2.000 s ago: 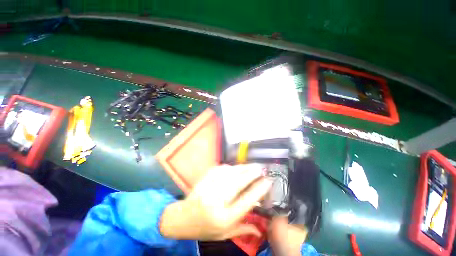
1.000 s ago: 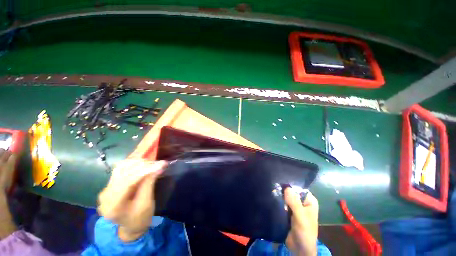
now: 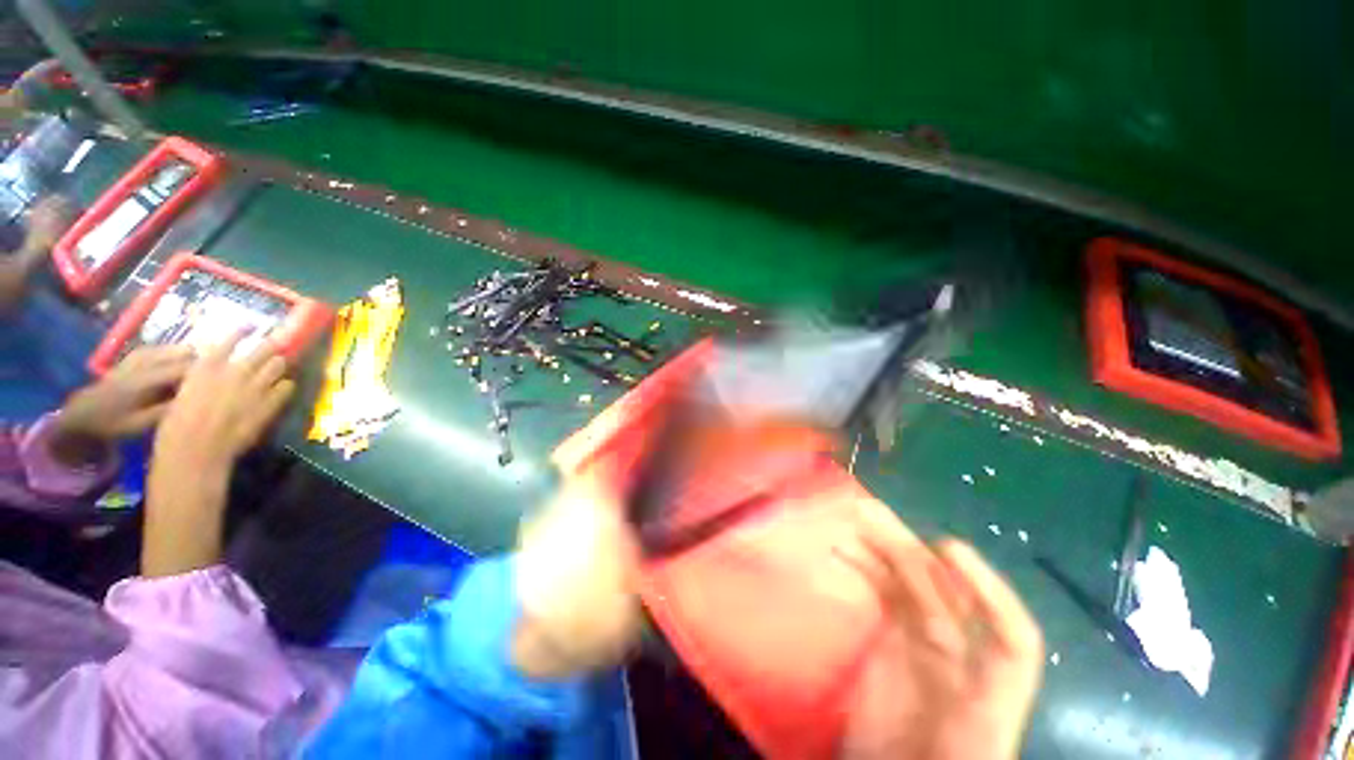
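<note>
A red foam tray (image 3: 772, 594) with a pale inside is tilted in front of me, blurred by motion. My left hand (image 3: 572, 579) grips its left side. My right hand (image 3: 958, 653) is blurred and holds its right side; some fingertips are hard to make out. A tablet (image 3: 802, 371) with a pale face and dark edges shows blurred at the tray's far end. Whether it sits in the tray or only touches it cannot be told. A pile of black flex cables (image 3: 542, 319) lies to the left beyond the tray.
Orange flex cables (image 3: 357, 364) lie left. A neighbour's hands (image 3: 208, 386) work at a red tray (image 3: 305, 330); another red tray (image 3: 77, 267) lies beyond. A tray with a tablet (image 3: 1099, 319) is on the back lane. White paper (image 3: 1170, 624) and dark tweezers (image 3: 1091, 598) lie right.
The tablet, held dark side up in both hands a second ago, now shows its pale face beyond the tray. Both hands have moved onto the tray, which is tilted. The view has swung left.
</note>
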